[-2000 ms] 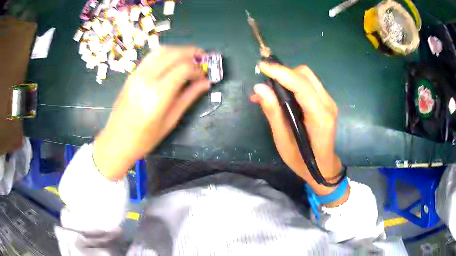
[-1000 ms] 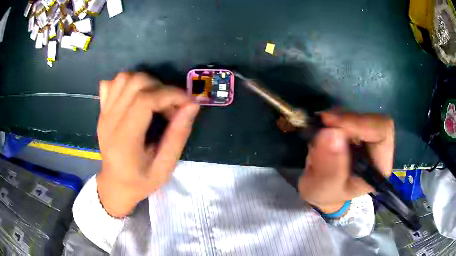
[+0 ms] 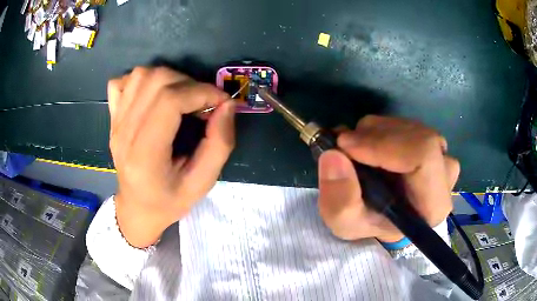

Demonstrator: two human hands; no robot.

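A pink watch housing (image 3: 247, 111) lies open side up on the green mat, with a dark blue circuit board (image 3: 262, 76) and an orange-brown flex cable (image 3: 242, 94) inside. My left hand (image 3: 165, 147) pinches a thin solder wire (image 3: 239, 90) between thumb and forefinger; its end reaches over the board. My right hand (image 3: 383, 176) holds a black soldering iron (image 3: 377, 191) like a pen. The iron's thin tip is over the board, near the wire's end; whether they touch I cannot tell.
A pile of silver-white batteries (image 3: 76, 38) lies at the upper left. A small yellow square (image 3: 324, 39) lies on the mat (image 3: 194, 29). A yellow-wrapped pot (image 3: 517, 23) is cut off at the upper right. Another person's white sleeve (image 3: 525, 226) shows at the right edge.
The pink housing has gone from my left fingers to lying on the mat. The iron's tip has moved left onto the board area. The wire's end now reaches over the board.
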